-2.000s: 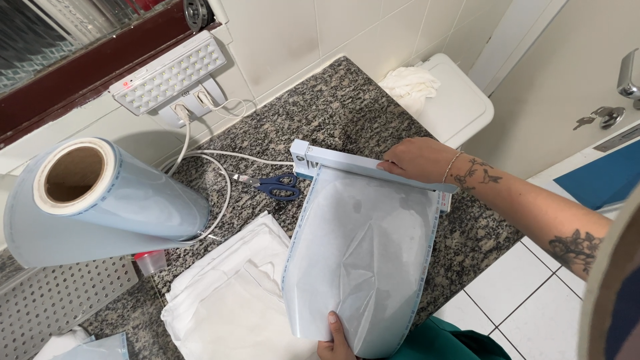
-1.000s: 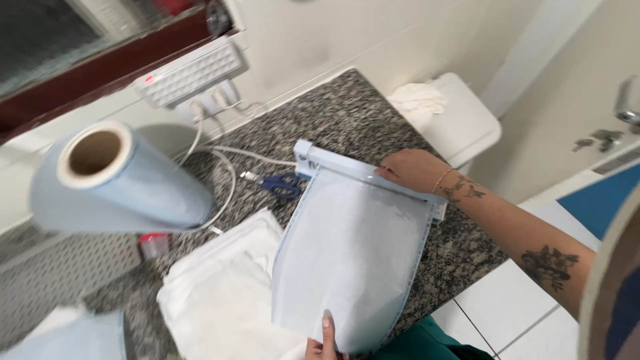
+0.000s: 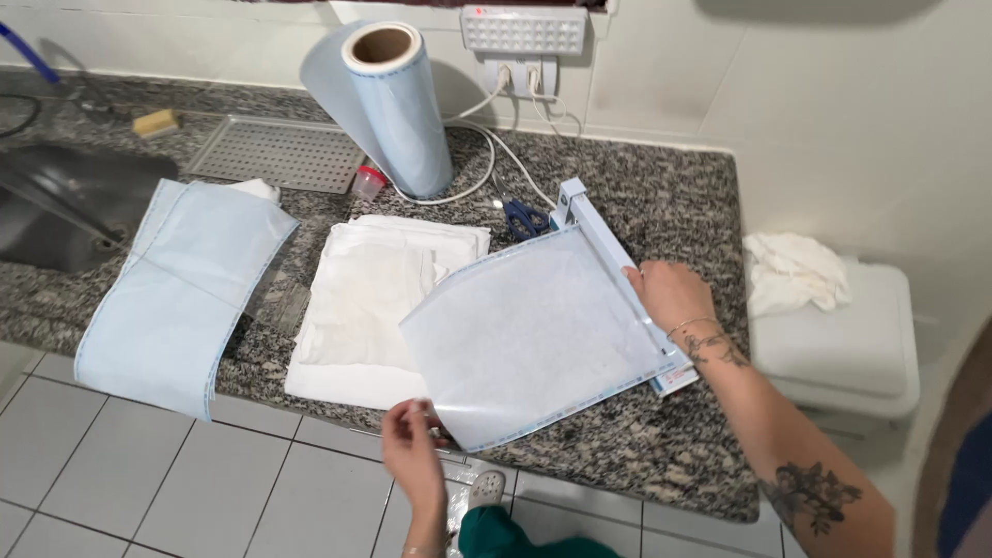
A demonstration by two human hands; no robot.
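A bar heat sealer lies on the granite counter, with one end of a blue-and-clear sterilization pouch under its arm. My right hand presses on the sealer's arm with curled fingers. Just off the pouch's near left corner is my left hand, fingers bent and apart, holding nothing that I can see. Folded white cloths are stacked left of the pouch. Farther left, more pouch pieces hang over the counter's front edge. A large roll of pouch film stands upright behind the cloths.
Blue-handled scissors lie by the sealer's far end, near a white cable. A red-lidded cup and a perforated metal tray are behind the cloths. The sink is at left, a white lidded bin at right.
My left hand has let go of the pouch and now stands off its near corner. My right hand remains on the sealer's arm. The view has turned left, showing the sink.
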